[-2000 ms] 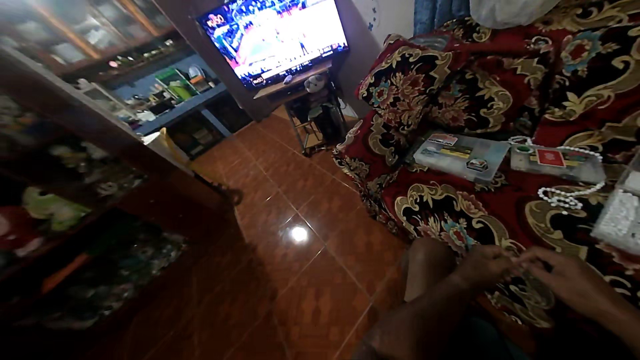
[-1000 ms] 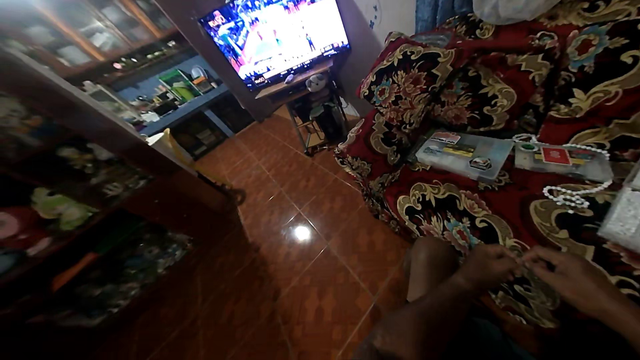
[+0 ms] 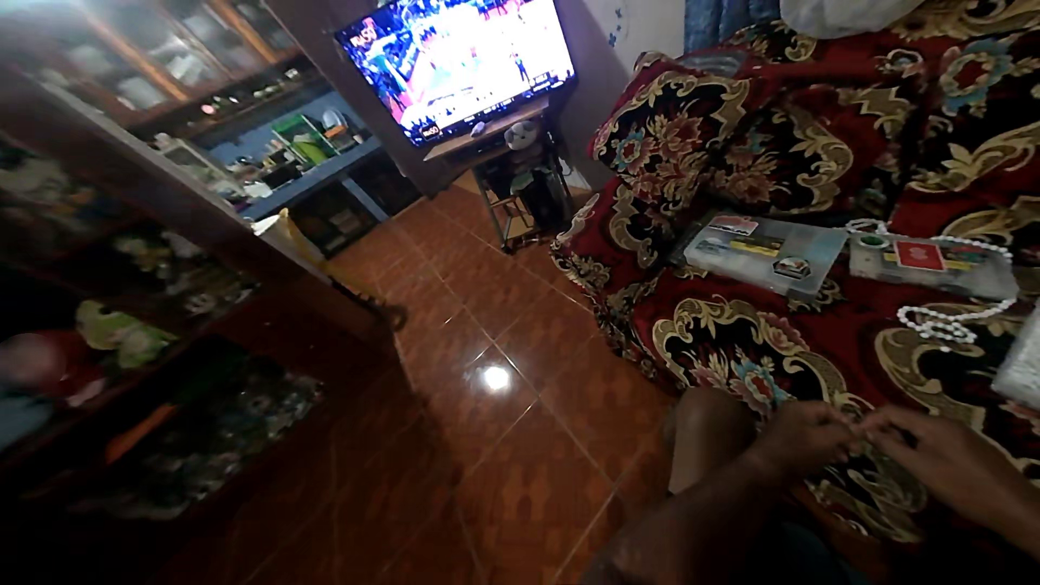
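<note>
At the lower right, my left hand (image 3: pixel 804 439) and my right hand (image 3: pixel 926 447) meet at the fingertips above the patterned sofa cover (image 3: pixel 715 325). The fingers of both are bent and pinched together; whatever may be between them is too small and dark to make out. Beyond them on the seat lies a clear plastic case (image 3: pixel 764 252) with stickers on its lid. A second clear case (image 3: pixel 967 272) with a red card on top sits to its right, and a string of white beads (image 3: pixel 991 309) loops over and beside it.
A clear-wrapped white item (image 3: pixel 1025 366) lies at the right edge. My bent knee (image 3: pixel 711 422) is beside the sofa. A lit television (image 3: pixel 463 61) stands on a small stand (image 3: pixel 520 195) past the tiled floor (image 3: pixel 512 455). Dark shelves (image 3: pixel 309 341) fill the left.
</note>
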